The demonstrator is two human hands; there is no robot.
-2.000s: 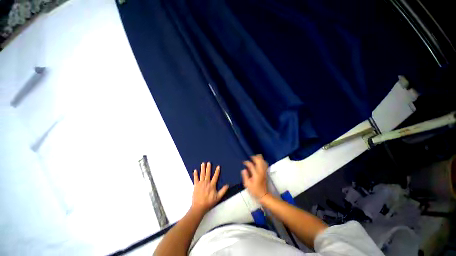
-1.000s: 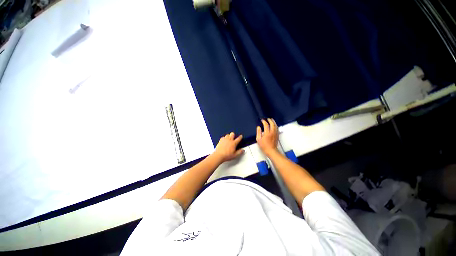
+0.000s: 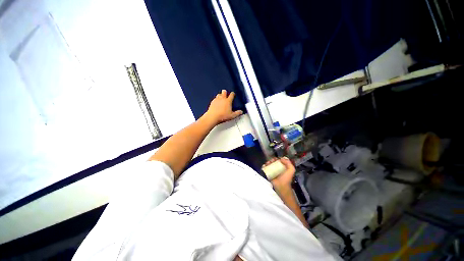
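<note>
Navy fabric (image 3: pixel 183 56) lies on the table, flat at its left part and loosely folded to the right. My left hand (image 3: pixel 222 108) rests with spread fingers on the fabric's near edge, left of the guide rail. The pale metal rail (image 3: pixel 239 51) with a dark central slot runs across the fabric. The end cutter (image 3: pixel 290 136), with blue, silver and red parts, sits at the rail's near end. My right hand (image 3: pixel 286 174) is closed around its cream handle (image 3: pixel 273 170), close to my body.
White paper (image 3: pixel 91 112) covers the left side, with a mottled metal bar (image 3: pixel 144 102) on it. Blue blocks (image 3: pixel 249 140) flank the rail's near end. A thin cord (image 3: pixel 318 76) hangs over the fabric. A rod (image 3: pixel 342 82) lies at the table edge. Rolls (image 3: pixel 356 204) and scraps lie below right.
The rail now lies across the fabric, with the cutter at its near end. My right hand has moved off the fabric edge toward my body and has taken hold of the handle.
</note>
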